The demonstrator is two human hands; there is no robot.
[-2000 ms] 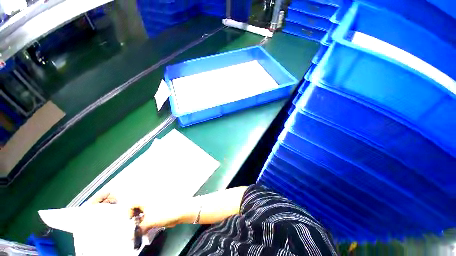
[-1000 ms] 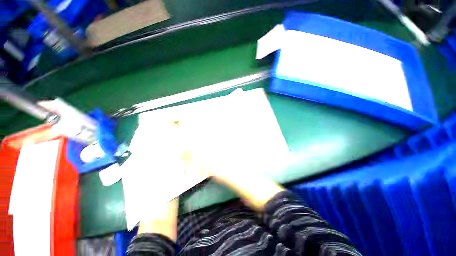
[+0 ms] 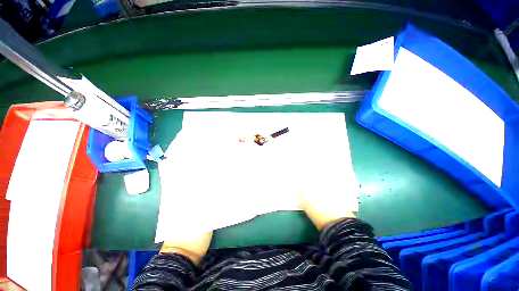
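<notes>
White work sheets (image 3: 250,176) lie over the green bench. Near their upper middle lies a small gold-brown part (image 3: 260,139) with a slim dark stick (image 3: 280,133) beside it, up to its right. A tiny orange speck (image 3: 243,139) lies just left of it. My left hand (image 3: 190,240) is at the lower left of the sheets and my right hand (image 3: 321,209) at the lower right. Both wash out into the overexposed white, so the fingers cannot be made out. The small parts lie beyond both hands.
An orange-red tray (image 3: 71,213) with white sheets is at left. Beside it are a small blue bin (image 3: 122,165), a white labelled bottle or roll (image 3: 105,111), a white pad (image 3: 136,182) and a metal post (image 3: 34,59). A blue tray (image 3: 455,162) is at right, above stacked blue totes (image 3: 449,256).
The view has swung from the blue tray to the sheets. The sheets now lie flatter and squarer. The gold-brown part and dark stick now show on them, with both hands near the lower edge.
</notes>
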